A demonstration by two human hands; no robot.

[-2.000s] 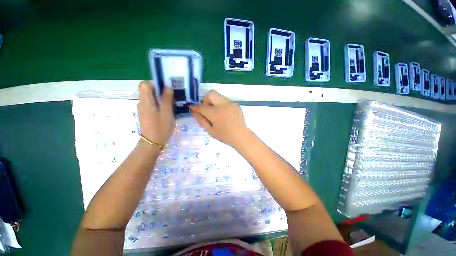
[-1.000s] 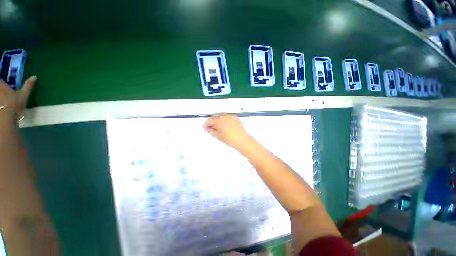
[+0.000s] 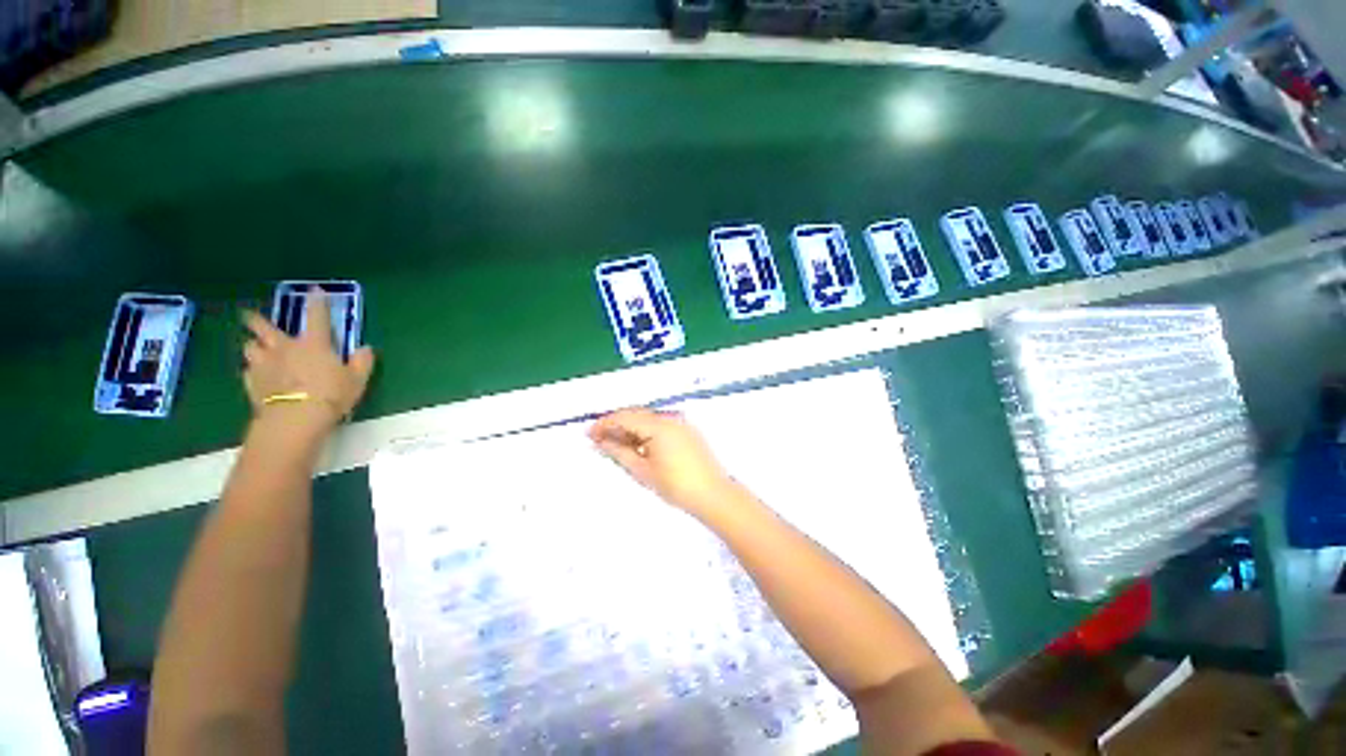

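My left hand (image 3: pixel 307 369) is over a pale blue-white device housing (image 3: pixel 340 307) on the belt. The thumb is at its right edge, a finger lies across it and the other fingers spread left. The hand hides its lower part. My right hand (image 3: pixel 650 451) is above the upper edge of the white component tray (image 3: pixel 591 591), with fingertips pinched together. Any tiny piece between them is too small to make out. The tray shows rows of small bluish marks and a clear right edge.
Another housing (image 3: pixel 145 355) lies at far left. A row of housings (image 3: pixel 639 307) runs right along the green belt (image 3: pixel 487 266), beyond the pale rail (image 3: pixel 517 406). Clear stacked trays (image 3: pixel 1129 443) stand right. White sheets (image 3: pixel 52 635) and a dark glossy object (image 3: pixel 112 716) are lower left.
The view has shifted left and shows more beyond the belt. Two seconds ago both hands held a housing over the rail; now my left hand is at a housing on the belt, my right apart.
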